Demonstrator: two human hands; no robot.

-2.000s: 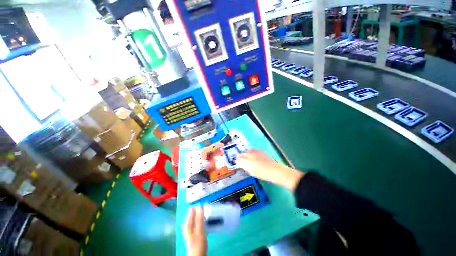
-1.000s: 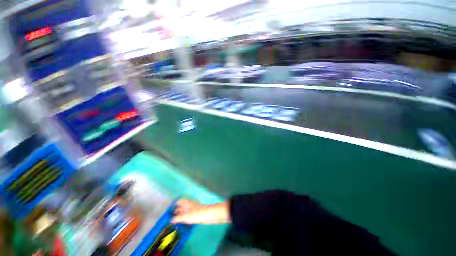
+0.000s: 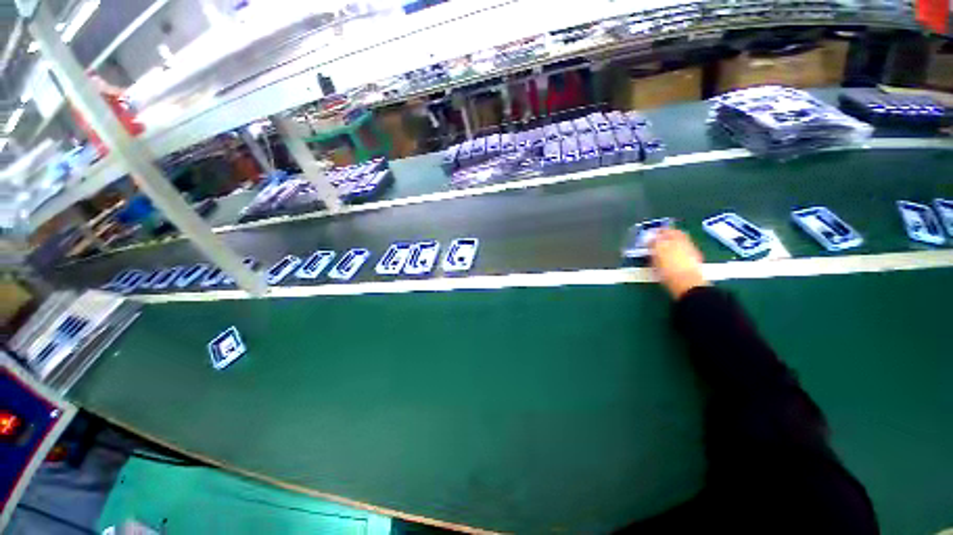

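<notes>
My right hand [image 3: 677,261], in a black sleeve, reaches over the white dividing strip to the far belt. Its fingers are on a panel [image 3: 646,236] with a pale rim and dark-blue outline; the hand covers its near right corner. Whether the fingers grip it or only touch it cannot be told. Another panel [image 3: 738,235] lies just right of the hand, and one more [image 3: 826,228] further right. My left hand is not in view.
A row of panels [image 3: 421,257] lies left on the belt. A lone panel [image 3: 226,348] lies on the near green surface. Stacked panels [image 3: 784,117] stand beyond the belt. A slanted pale post [image 3: 157,167] crosses the left. The control box [image 3: 23,428] and turquoise bench [image 3: 230,507] show lower left.
The view has swung right, from the press to the conveyor. My right hand has moved from the blue shuttle block out to a panel on the belt. My left hand, seen earlier with a pale part, has left view.
</notes>
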